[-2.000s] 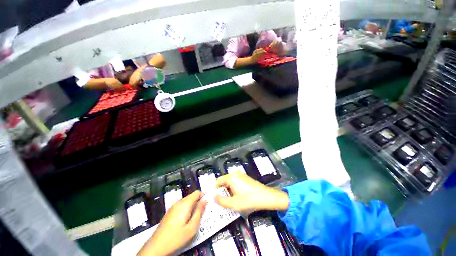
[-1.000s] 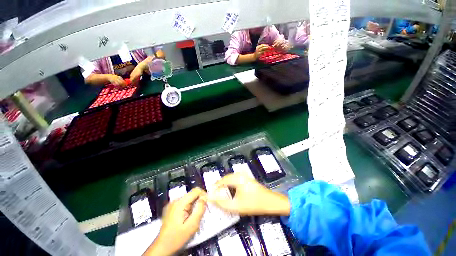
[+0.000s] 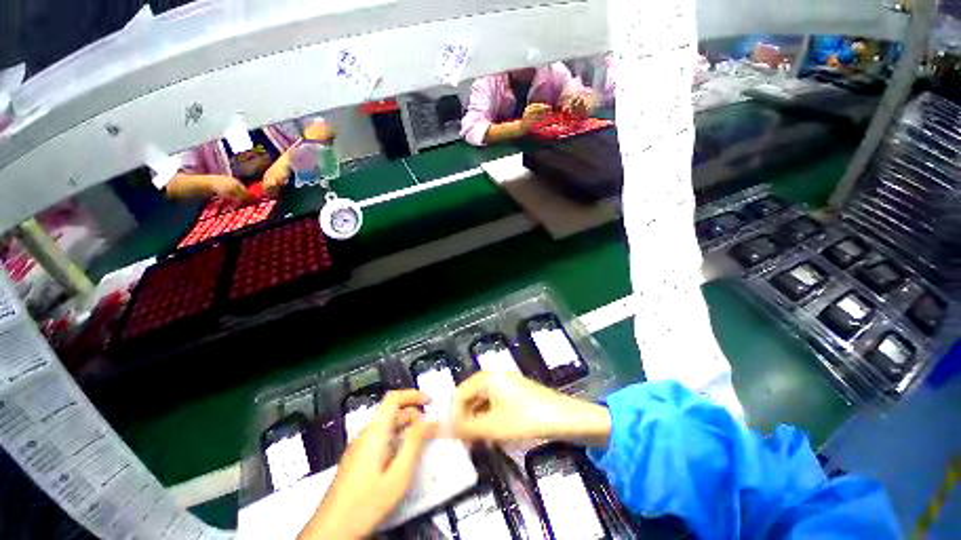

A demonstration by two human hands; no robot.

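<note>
A clear blister tray (image 3: 395,353) holds two rows of black handsets (image 3: 553,348) with white labels. My left hand (image 3: 379,459) holds a white label strip (image 3: 443,475) over the tray's middle. My right hand (image 3: 506,409), in a blue sleeve, is beside it with thumb and fingers pinched near the strip's upper end. The fingertips are blurred, so I cannot tell whether a label is between them. The strip and my hands cover part of the lower row.
A narrow paper strip (image 3: 662,211) hangs at centre right, a wider printed strip (image 3: 63,422) at left. Another filled tray (image 3: 832,285) and stacked empty trays (image 3: 912,190) stand at right. Across the line, people in pink handle red pieces; a white dial (image 3: 340,217) hangs from above.
The view has shifted slightly. The white strip between my hands lies lower and shows less of its length at its upper right. Both hands stay over the tray's middle.
</note>
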